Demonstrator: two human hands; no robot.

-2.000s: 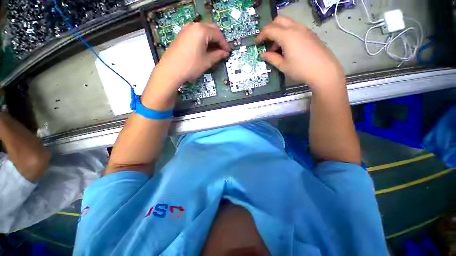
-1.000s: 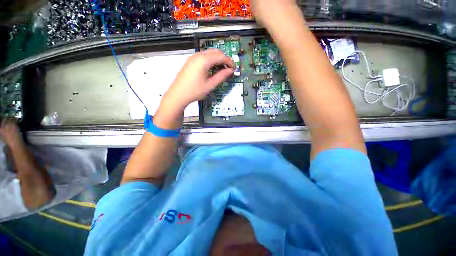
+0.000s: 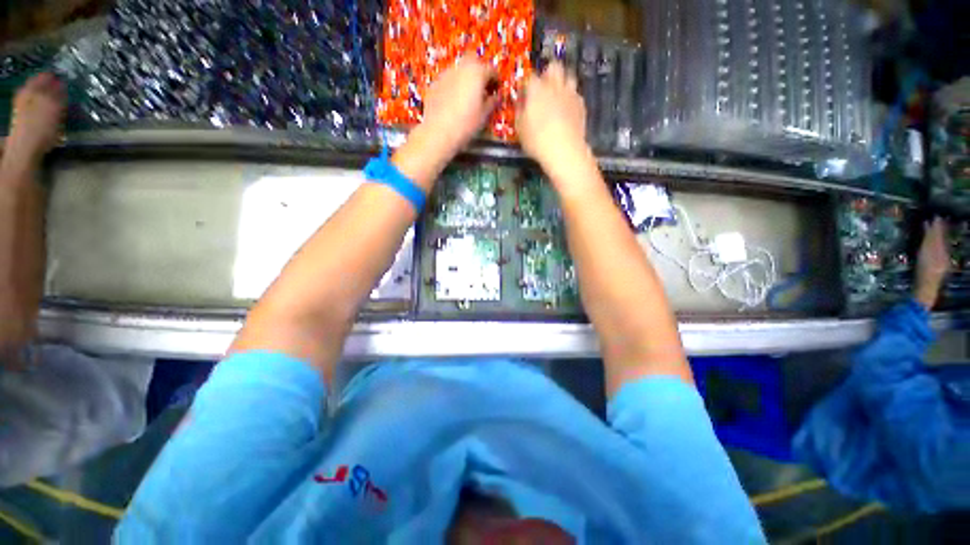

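A heap of bright orange components (image 3: 425,37) lies on the shelf behind the line. My left hand (image 3: 460,103), with a blue wrist strap (image 3: 396,183), is at the heap's front part, its fingers curled. My right hand (image 3: 551,112) is at the heap's right front edge, fingers pointing into it. Whether either hand grips a piece is too blurred to tell. Below my forearms a dark carrier (image 3: 423,287) holds several green circuit boards; the front left board (image 3: 468,268) has a large white area. My right forearm partly covers the boards on the right.
Black components (image 3: 245,64) are heaped left of the orange. Clear trays (image 3: 755,80) are stacked at right. In the channel lie a white sheet (image 3: 293,229), a silvery-black bag (image 3: 646,204) and a white adapter (image 3: 730,248) with cable. Other people's arms show at far left and far right (image 3: 932,266).
My left hand has moved from the boards up to the orange heap. My right hand, cut off at the top edge a second ago, is now visible at the heap. The view has shifted.
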